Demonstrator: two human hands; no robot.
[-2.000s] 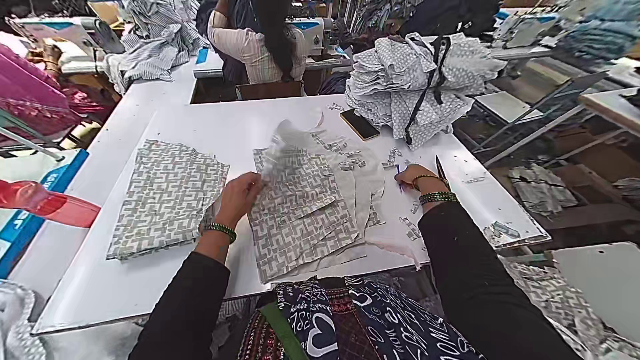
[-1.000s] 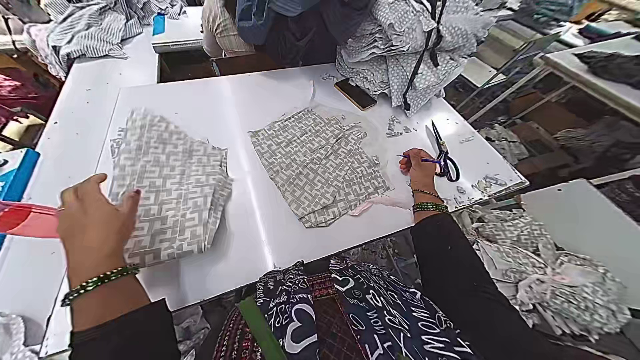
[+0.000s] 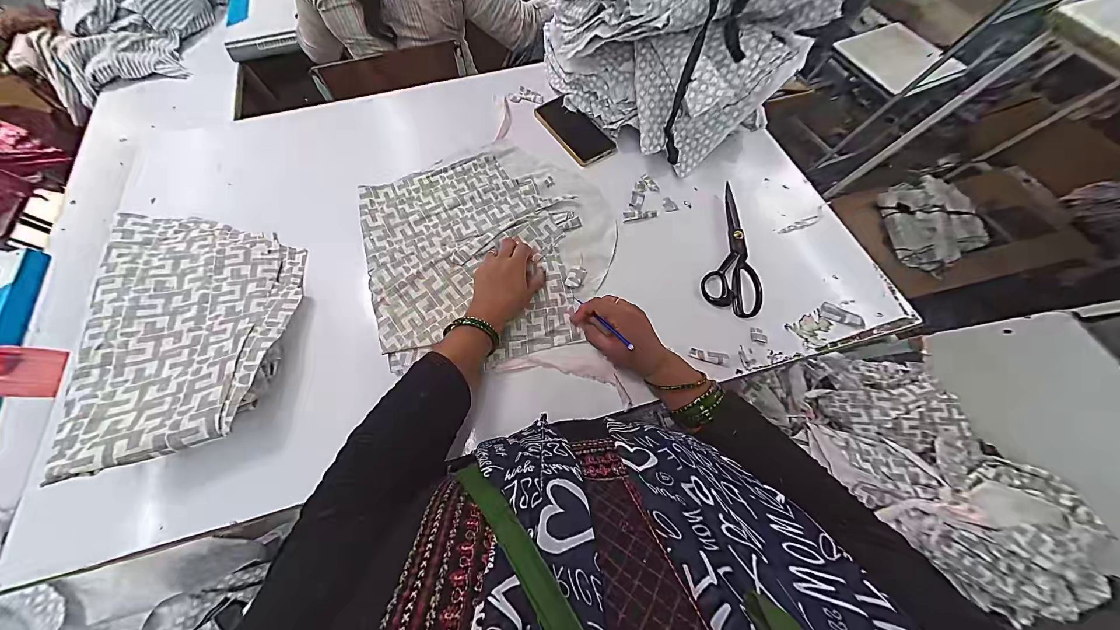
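Note:
My left hand (image 3: 506, 284) lies flat with spread fingers on a patterned grey and white fabric piece (image 3: 429, 245) at the middle of the table. Under that piece a plain whitish sheet (image 3: 599, 227) shows along its right side. A blue pen (image 3: 614, 333) is in my right hand (image 3: 626, 337), its tip at the fabric's right edge. To the right, black-handled fabric scissors (image 3: 735, 262) lie with blades pointing away. A stack of the same patterned fabric (image 3: 175, 341) rests on the table's left part.
Behind the fabric lie a phone (image 3: 575, 131) and a tied heap of dotted grey fabric (image 3: 674, 79). Fabric scraps (image 3: 643, 199) are scattered on the white table (image 3: 332, 420). A person (image 3: 420, 26) sits beyond it. Bundled fabric (image 3: 954, 472) lies at lower right.
My left hand has moved from the left stack onto the middle fabric. My right hand, with the pen, has come to that fabric's edge, away from the scissors.

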